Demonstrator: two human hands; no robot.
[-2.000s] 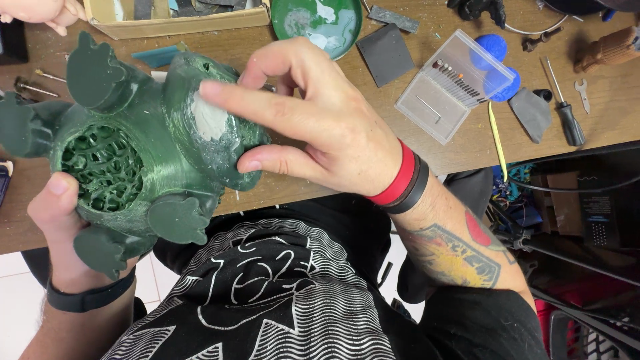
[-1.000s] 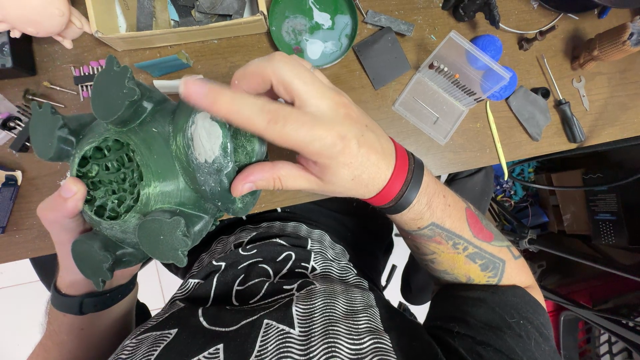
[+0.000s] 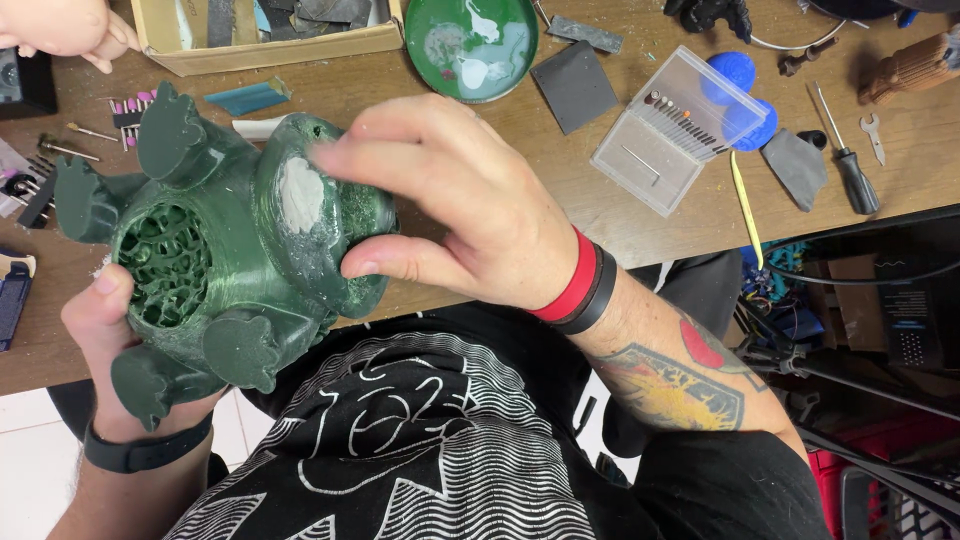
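My left hand point(image 3: 112, 330) holds a green 3D-printed figure point(image 3: 232, 262) by its underside edge, thumb at the round opening with a lattice inside. Four clawed feet stick out around that opening. On the part nearer my right hand is a smooth patch of light grey filler point(image 3: 301, 195) with pale dust around it. My right hand point(image 3: 450, 195) rests at that end; its index fingertip, slightly blurred, is beside the upper edge of the patch, and its thumb lies against the lower side. Whether the right hand bears any of the weight cannot be told.
Behind the figure stand a cardboard box of sanding sheets point(image 3: 270, 52) and a green lid with white paste point(image 3: 517, 45). To the right lie a dark square sheet point(image 3: 575, 86), a clear case of rotary bits point(image 3: 652, 172), blue balls point(image 3: 731, 75), a yellow tool point(image 3: 746, 210) and a screwdriver point(image 3: 851, 180).
My right index finger, over the filler patch two seconds ago, is now at the patch's upper edge. My left hand still holds the figure.
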